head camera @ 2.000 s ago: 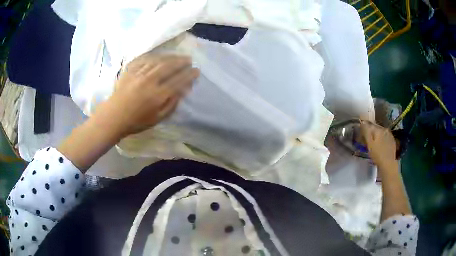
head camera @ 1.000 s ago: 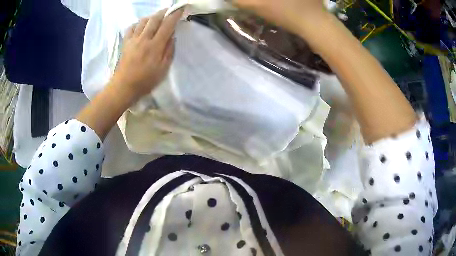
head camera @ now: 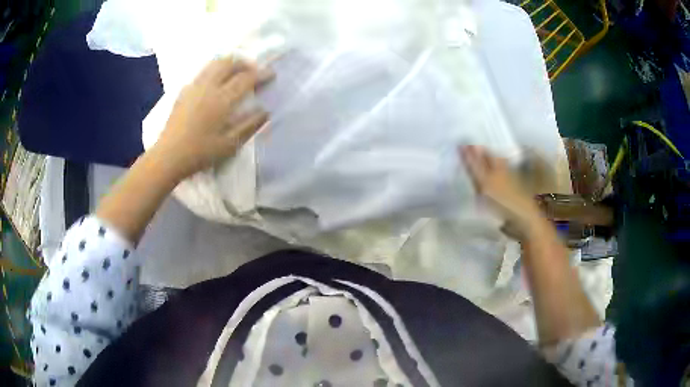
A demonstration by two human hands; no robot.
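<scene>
A white garment (head camera: 371,143) lies over the padded board, wrinkled, with a raised diagonal fold. My left hand (head camera: 216,113) lies on its left part, fingers spread and slightly bent. My right hand (head camera: 495,181) is at its right edge, blurred; whether the fingers pinch the cloth cannot be told. The steam iron (head camera: 579,212) stands at the right table edge, just right of my right wrist, with no hand on it. The navy board (head camera: 87,91) shows at the upper left; the garment hides the rest.
A yellow wire basket (head camera: 560,34) is at the upper right. A yellow cord (head camera: 654,132) curves behind the iron. Cream cloth (head camera: 446,253) lies crumpled below the garment. A dark strip (head camera: 76,193) lies on the pale table at left.
The iron has moved from the garment back to the right edge and my right hand has let it go. The cloth has shifted, covering the dark opening at the top.
</scene>
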